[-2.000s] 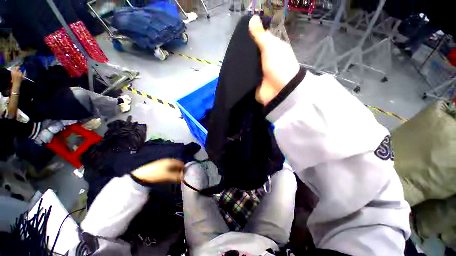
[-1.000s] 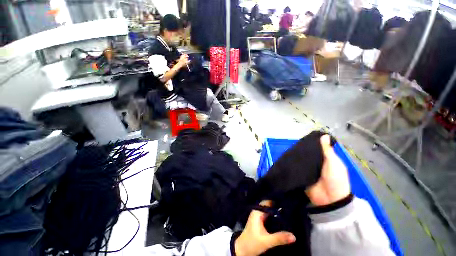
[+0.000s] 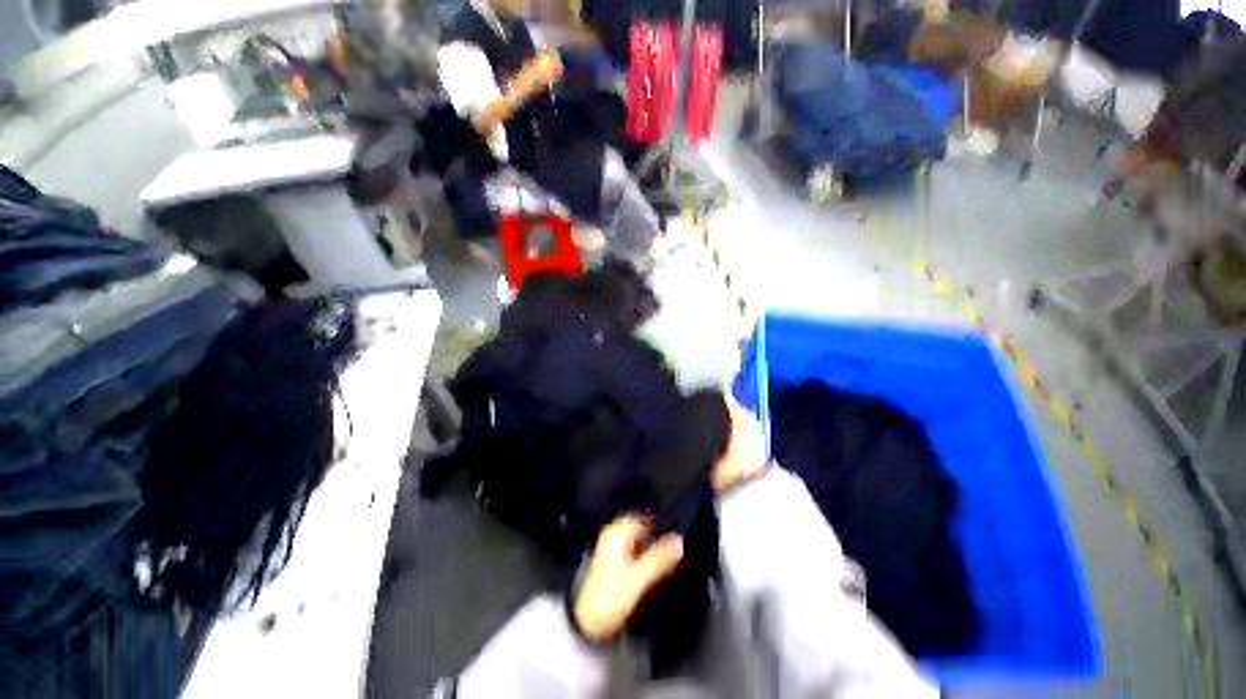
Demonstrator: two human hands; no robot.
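The frame is blurred. My left hand (image 3: 622,579) is low in the centre, its thumb and fingers against a black garment (image 3: 679,471). My right hand (image 3: 739,448) is on the garment's right side, fingers partly hidden by the cloth. The garment hangs between my hands and merges with a black garment pile (image 3: 574,358) behind it, so its edge is hard to tell. No cord or tool can be made out at my fingertips.
A blue plastic crate (image 3: 1049,546) with black garments stands at right. A white table (image 3: 390,410) at left bears a black drawstring bundle (image 3: 253,437); folded denim (image 3: 82,396) lies far left. A red stool (image 3: 541,247) and a seated person (image 3: 526,116) are ahead.
My hands have lowered with the black garment and moved left of the crate, closer to the pile. The view has tilted down, and the crate's inside now shows.
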